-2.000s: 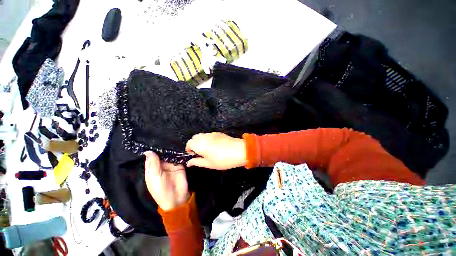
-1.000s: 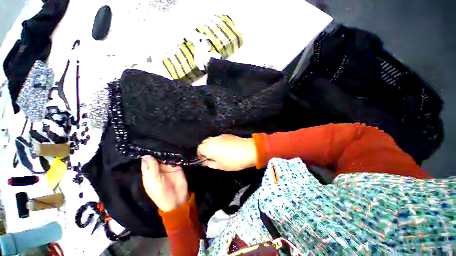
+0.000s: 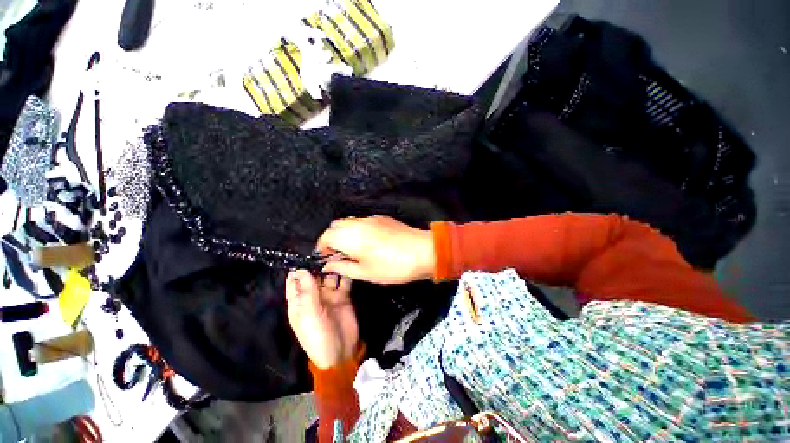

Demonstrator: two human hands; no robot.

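Note:
A black nubby jacket [image 3: 251,164] lies across the table edge and my lap. A glinting beaded trim [image 3: 186,212] runs down its left edge and along its lower edge. My right hand [image 3: 372,249] is closed on the trim from the right, fingertips pinched at its edge. My left hand [image 3: 322,318] is below, palm partly up, thumb and fingers holding the trimmed edge beside my right fingertips. No needle or thread can be made out at the fingertips.
The white table [image 3: 468,43] holds a striped yellow bundle [image 3: 320,56], a black oval object [image 3: 136,22], thread cones [image 3: 65,256], a yellow piece [image 3: 75,297], small black discs and a light blue bottle [image 3: 52,411]. More black cloth [image 3: 624,147] lies at the right.
The view has shifted, so table things sit further left and higher. My left hand has moved right along the trim, close under my right fingertips.

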